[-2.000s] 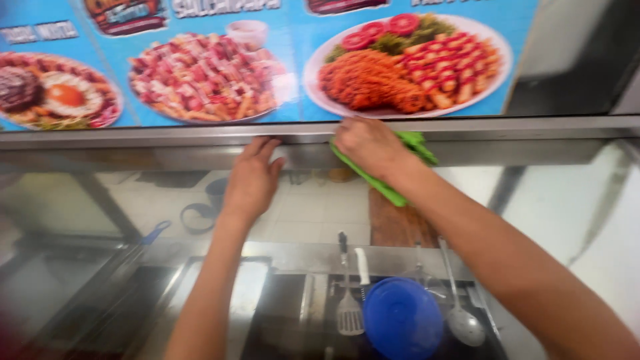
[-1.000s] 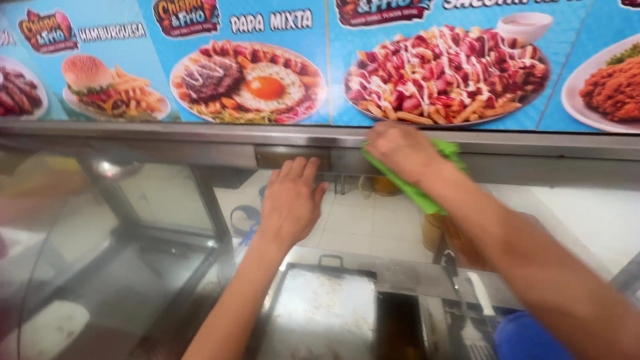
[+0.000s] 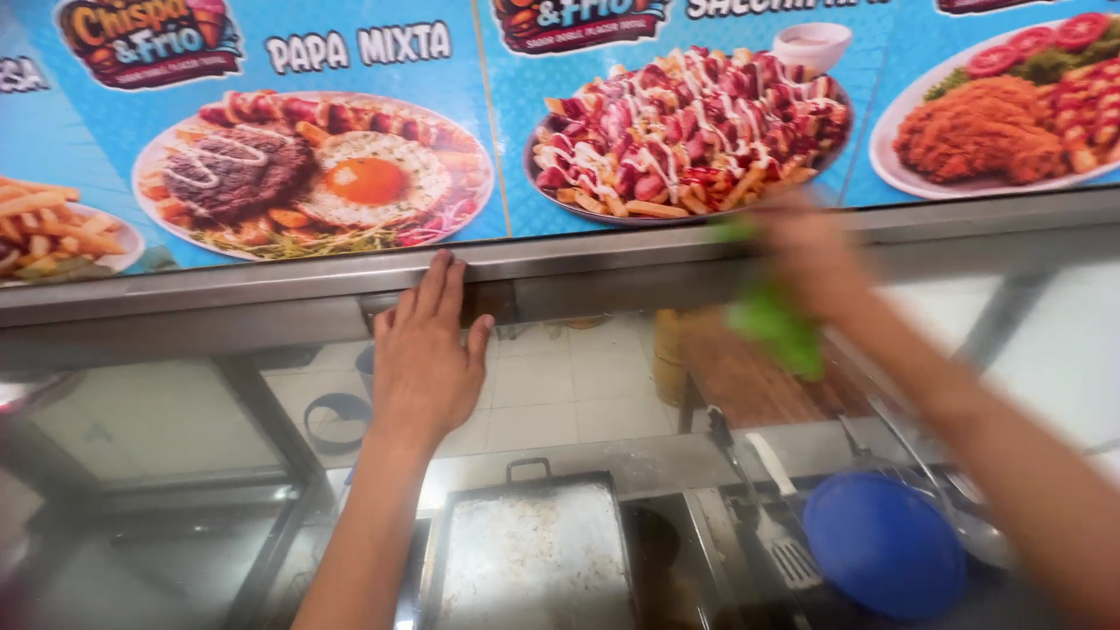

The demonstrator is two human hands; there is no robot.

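Note:
My left hand lies on the metal rail below a blue menu panel with food pictures, its fingers spread and nothing held. Farther right, my right hand, blurred, is at the panel's lower edge with a bright green cloth in its grip. The cloth hangs below the rail, in front of the glass. How the fingers of that hand lie on it is blurred.
Behind the glass are a metal griddle lid or tray with a handle, a slotted spatula, a round blue lid or bowl, a metal ladle or spoon and a brown wooden surface. A dark frame stands at left.
Between the first two frames the view swung left along the panel, then partly back right. The right hand, with the green cloth, is now farther from the left hand than one second ago.

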